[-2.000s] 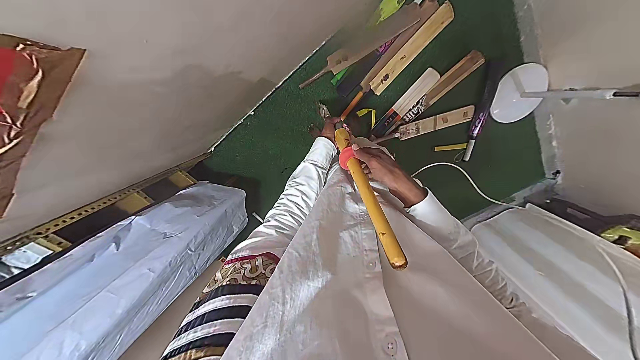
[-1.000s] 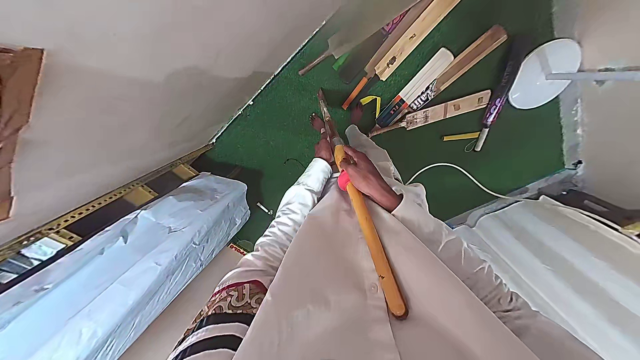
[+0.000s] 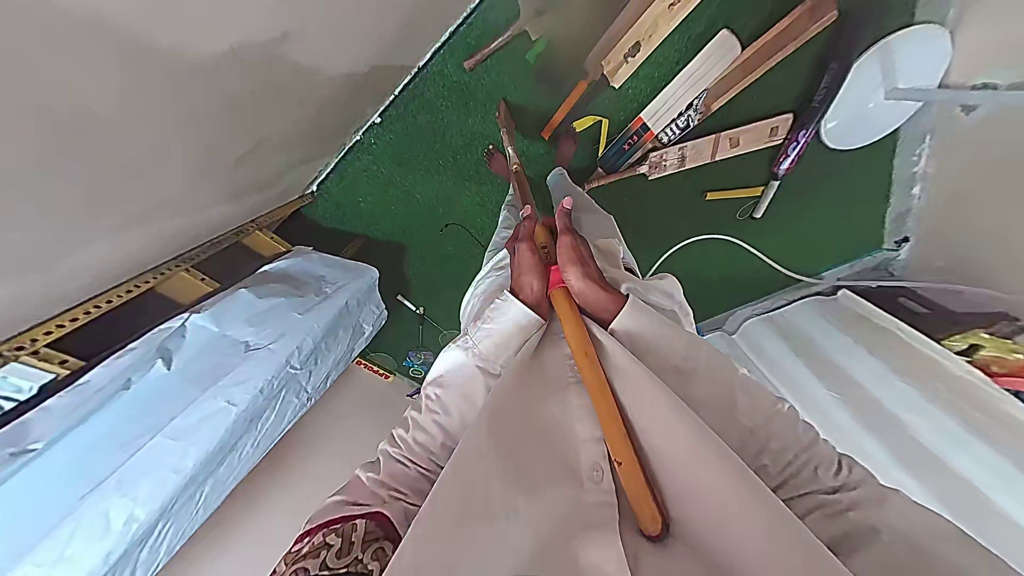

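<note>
A long wooden-handled tool [image 3: 600,392] lies along the front of my body. Its rounded yellow-brown end points toward me, and its thin darker end extends away over the green floor. A red band circles the shaft beside my palms. My left hand [image 3: 530,268] presses the shaft from the left with its fingers extended. Opposite it, my right hand [image 3: 586,268] presses from the right, so the shaft is held between both palms. What the thin far end is cannot be made out clearly.
Several cricket bats, one white-faced [image 3: 692,80], lie on the green carpet [image 3: 424,184] beyond my hands. A white round base [image 3: 888,86] stands at upper right. White-wrapped bundle [image 3: 200,400] and perforated metal rail [image 3: 160,280] are left; a white corrugated panel [image 3: 888,392] is right. A white cable [image 3: 720,238] crosses the floor.
My left hand has come back along the shaft from farther out and is now beside my right. My right hand has changed from wrapping the shaft to pressing it with extended fingers.
</note>
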